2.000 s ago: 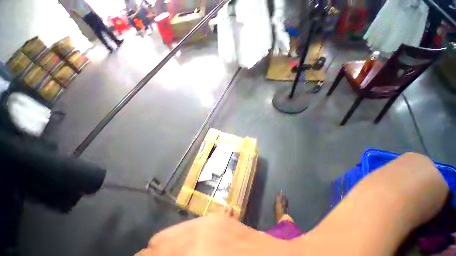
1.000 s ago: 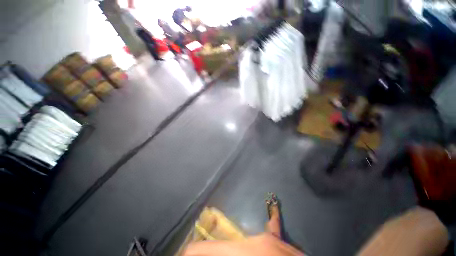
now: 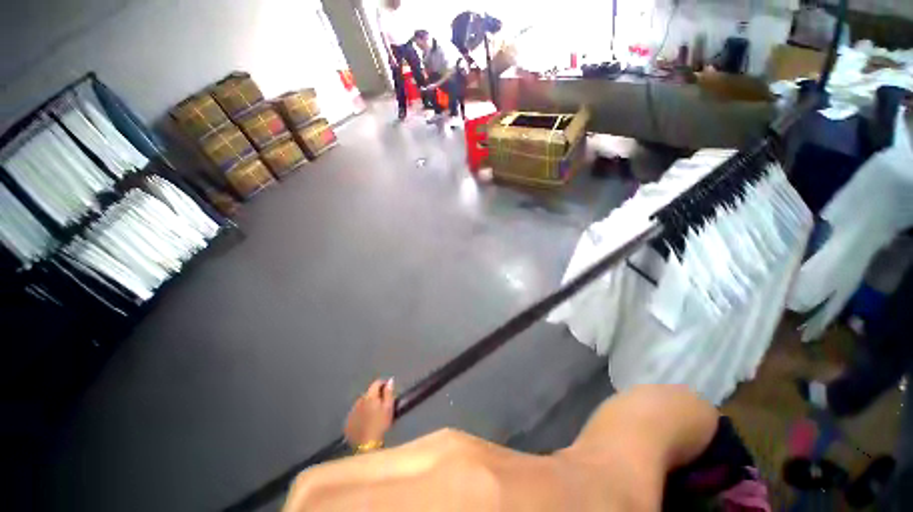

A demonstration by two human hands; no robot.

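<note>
White garments (image 3: 721,270) hang in a tight row on black hangers (image 3: 716,200) at the right end of a dark metal garment rail (image 3: 521,322). The rail slants from lower left to upper right. My left hand (image 3: 370,415), small and with a bracelet at the wrist, closes round the rail at lower centre. Its forearm is hidden behind my right arm. My right arm crosses the bottom of the view, elbow to the right. My right hand (image 3: 400,480) is very close, blurred and cut off by the lower edge; its fingers do not show.
A two-tier rack of white garments (image 3: 140,235) stands at left. Strapped cartons (image 3: 245,135) are stacked by the wall. An open strapped carton (image 3: 539,150) stands beside a red bin at a long worktable (image 3: 661,110). People are near the bright doorway. Dark stand feet are at lower right.
The view has swung, bringing the white garments closer at right and more of the worktable into sight. The small hand on the rail now shows. The nearby carton, chair and blue bin have left view.
</note>
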